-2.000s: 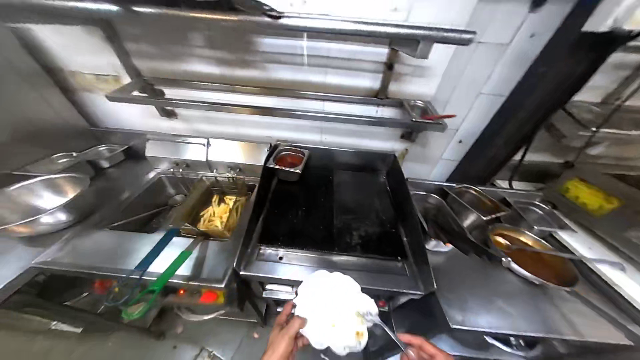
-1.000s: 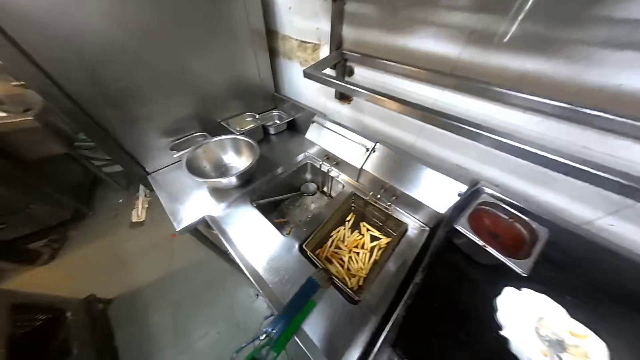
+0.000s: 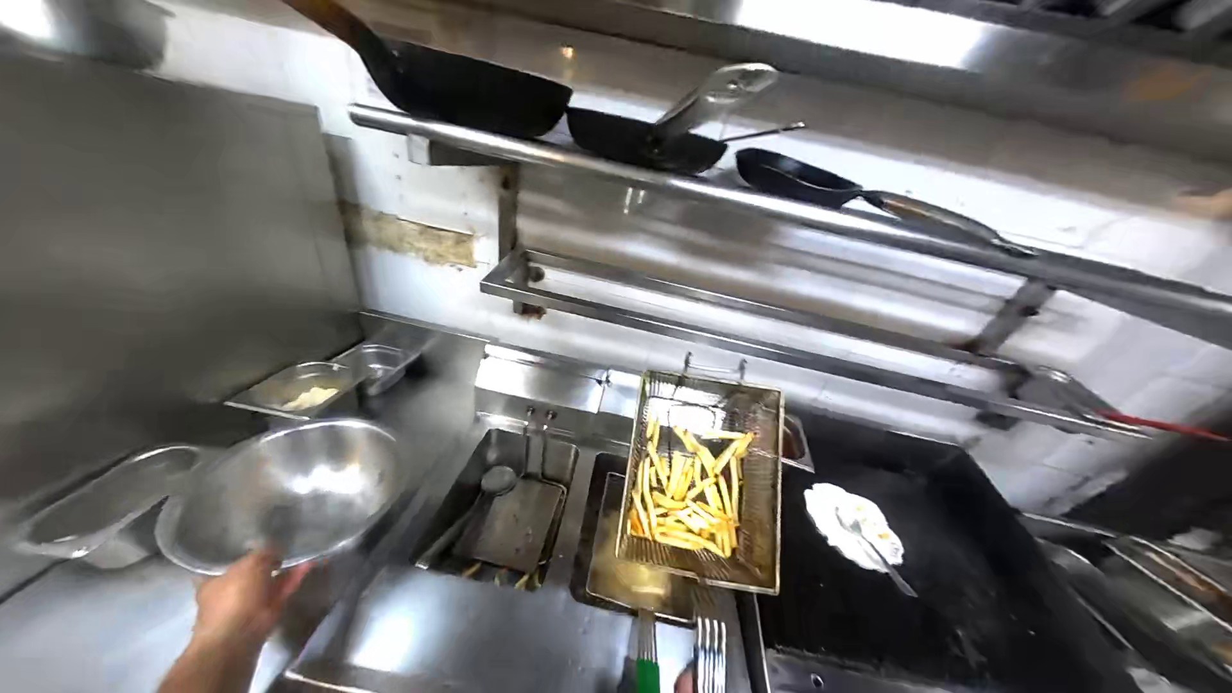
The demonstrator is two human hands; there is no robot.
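My left hand [image 3: 241, 592] grips the near rim of a steel mixing bowl [image 3: 327, 491] at the left, its fingers partly hidden by the rim. At the bottom edge, a small part of my right hand [image 3: 684, 681] shows beside the wire handle of a fryer basket [image 3: 775, 500]. The basket is raised over the right fryer well and holds French fries [image 3: 688, 491]. A white scalloped plate [image 3: 842, 515] with a spoon [image 3: 890, 568] on it rests on the black griddle [image 3: 847, 626].
A ladle [image 3: 498, 480] lies in the left fryer well. Steel pans [image 3: 306, 385] stand behind the bowl. Black frying pans [image 3: 472, 91] rest on the upper shelf [image 3: 616, 175]. A green-handled basket handle [image 3: 648, 674] extends toward me. A sauce container [image 3: 794, 443] stands behind the griddle.
The fryer basket with fries has risen out of its place in the fryer. My left hand now holds the steel bowl. Two seconds ago my hands were at the plate, which now rests on the griddle.
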